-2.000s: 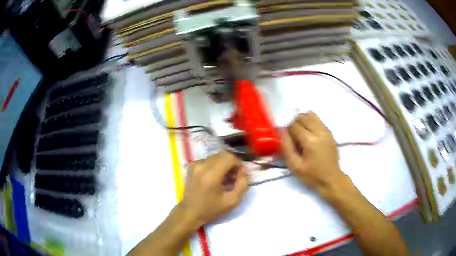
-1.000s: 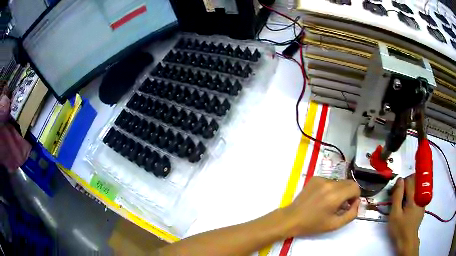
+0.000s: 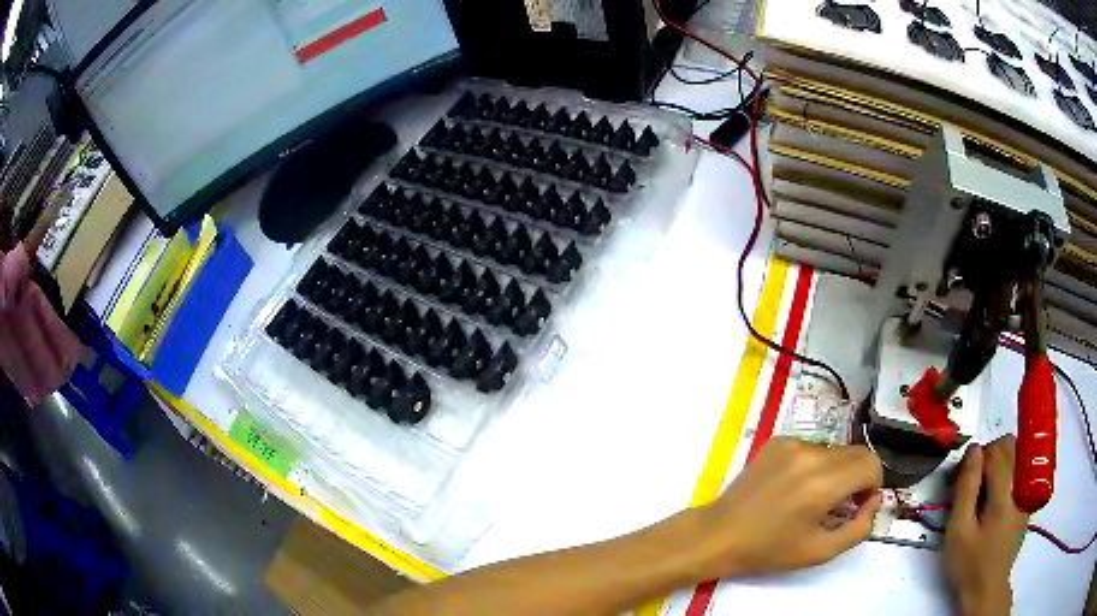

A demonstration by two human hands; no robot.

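Note:
The toggle clamp (image 3: pixel 1036 427) stands at the right with its long red grip hanging down. Its small red pressing tip (image 3: pixel 932 407) is down over a pale plate on the round black nest (image 3: pixel 908 457). My left hand (image 3: pixel 794 505) is just left of the nest, fingers curled together; whether they pinch thin wires is hidden. My right hand (image 3: pixel 986 517) is right of the nest, below and beside the red grip, its fingertips by the nest's front edge. Small clips and red wires (image 3: pixel 914 510) lie between my hands at the base plate (image 3: pixel 890 527).
A clear blister tray (image 3: pixel 445 463) with rows of black molded parts lies left of centre. A monitor (image 3: pixel 265 96) and black box (image 3: pixel 577 48) are behind. Stacked foam trays (image 3: pixel 830 157) stand behind the clamp. A test lead (image 3: pixel 743 283) loops over yellow and red tape.
The view has swung left since the first frame, bringing in the monitor and tray. Since one second ago, the scene has shifted slightly; both hands stay beside the nest.

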